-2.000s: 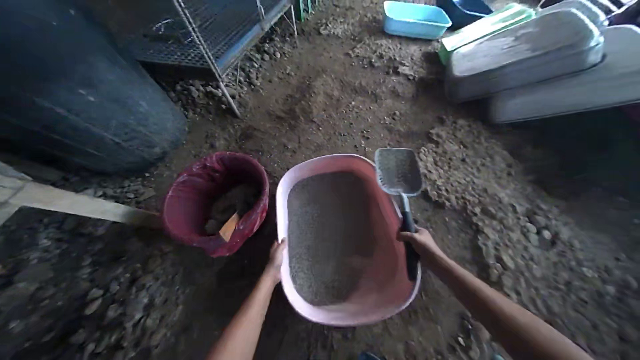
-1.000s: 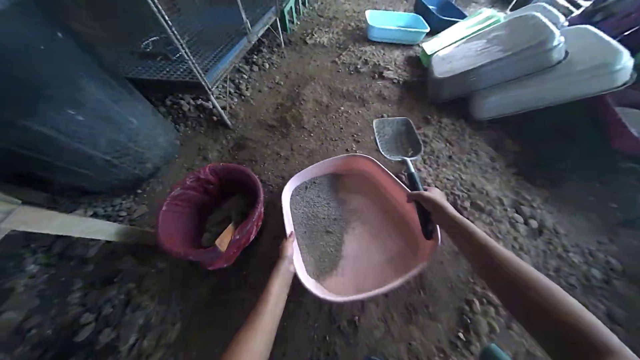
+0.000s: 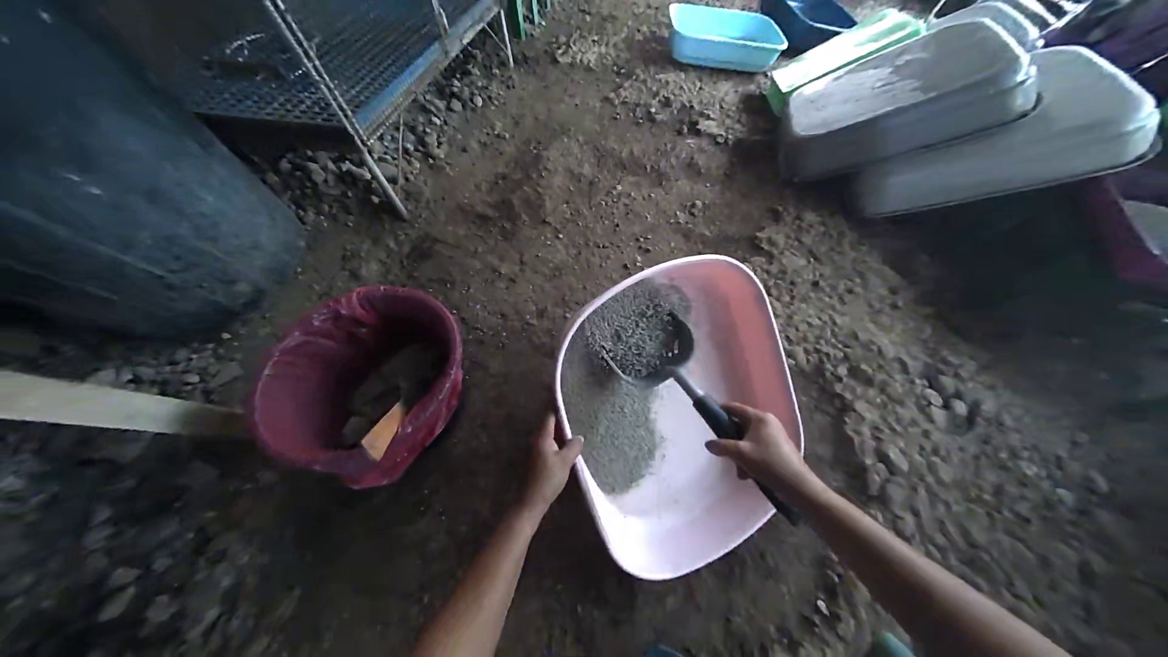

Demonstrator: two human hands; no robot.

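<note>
My left hand (image 3: pixel 554 464) grips the left rim of a pink plastic litter pan (image 3: pixel 721 474), thumb over the edge. Grey granular litter (image 3: pixel 610 429) lies heaped along the pan's left side, while its pink bottom shows bare at the right. In my right hand (image 3: pixel 762 449) is the black handle of a litter scoop (image 3: pixel 680 374). The scoop's head is down in the litter near the upper left of the pan, with grey granules in it. Left of the pan stands a round bin with a dark red liner (image 3: pixel 274 401), holding clumps and an orange-brown piece (image 3: pixel 383 432).
A wooden board (image 3: pixel 119 401) reaches the bin from the left. Behind are a large dark barrel (image 3: pixel 137 192) and a wire mesh cage (image 3: pixel 319 82). At the back right lie a light blue tub (image 3: pixel 727 38) and stacked grey pans (image 3: pixel 912 82). The ground is dirt and gravel.
The scoop has come from beyond the pan's right rim down into the litter. The pan has tilted or turned, and the litter has gathered at its left side. My left hand stays on the rim.
</note>
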